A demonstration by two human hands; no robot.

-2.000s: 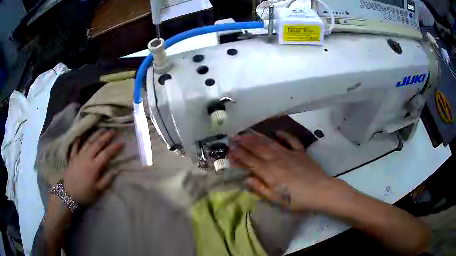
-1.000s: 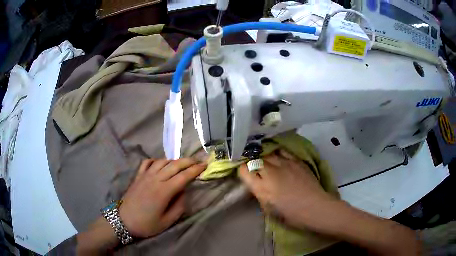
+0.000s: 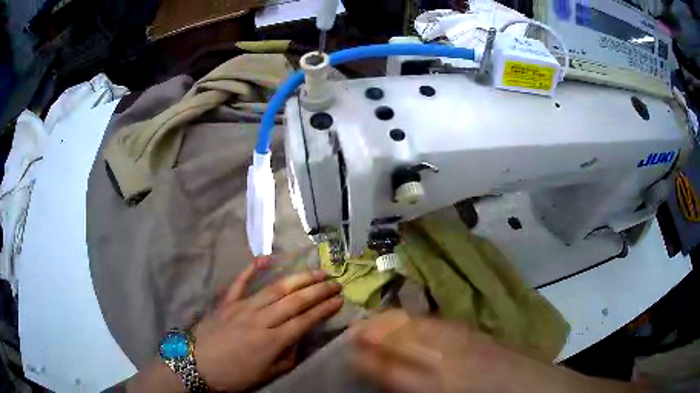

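A large grey-taupe panel [image 3: 153, 253] spreads over the table left of and in front of the sewing machine head [image 3: 491, 130]. An olive-green piece [image 3: 476, 284] runs from under the needle area out to the right, over the table. My left hand [image 3: 265, 326] lies flat on the taupe cloth just in front of the needle, fingers slightly spread. My right hand [image 3: 414, 349] is blurred, low in front of the machine, over the cloth; its fingertips and any grip cannot be made out. The presser foot [image 3: 335, 257] is partly hidden by the head and cloth.
A blue hose [image 3: 368, 52] curves over the head, its white flattened end [image 3: 262, 203] hanging left of the needle. A beige piece [image 3: 146, 153] lies folded at the back left. White cloth [image 3: 61, 123] is heaped at the far left. Tension knobs [image 3: 411, 190] stick out in front.
My right hand has moved from beside the needle down towards me. My left hand has shifted slightly right and nearer. The olive-green piece now extends farther right past the needle.
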